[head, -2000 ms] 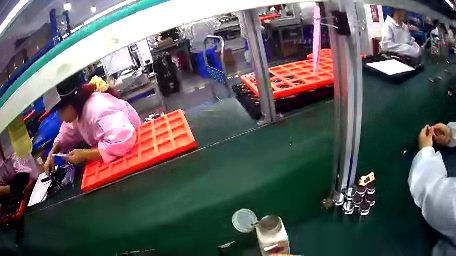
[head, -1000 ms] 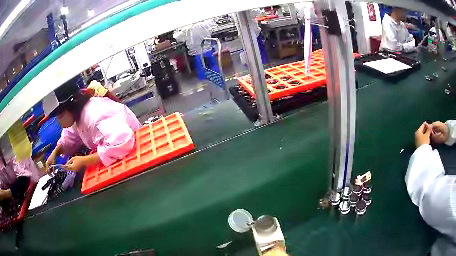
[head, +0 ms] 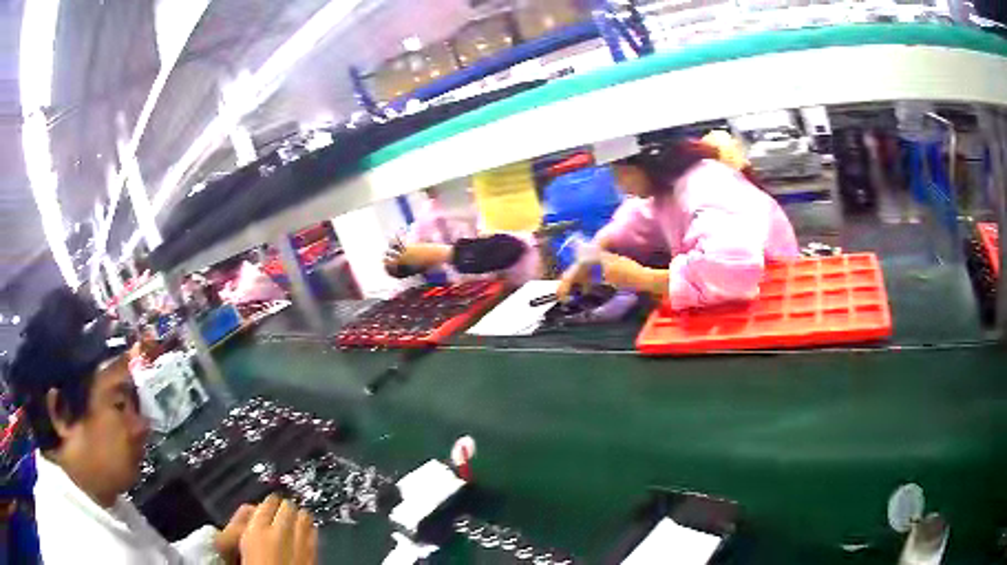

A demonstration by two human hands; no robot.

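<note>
Neither of my hands is in the picture. The small whitish open bottle (head: 925,541) is cut off by the bottom edge at the lower right. Its round translucent lid (head: 905,507) lies beside it. A small black tray (head: 716,514) with a white sheet (head: 676,545) inside is at the near edge, left of the bottle. A row of small shiny metal parts (head: 510,543) runs left of the tray. A white block (head: 426,493) lies behind the row, with a red-and-white round item (head: 463,452) beside it.
A heap of shiny metal parts (head: 331,486) lies at the left. A person in white (head: 99,508) sits there, hands raised. Across the green bench (head: 552,408) are an orange-red gridded tray (head: 773,304), a dark-filled red tray (head: 420,315) and a pink-sleeved worker (head: 718,232).
The view has swung far left. The upright post, metal cluster and right-hand worker have left the picture; the left worker and heap now show. The fingertips at the bottle are out of view.
</note>
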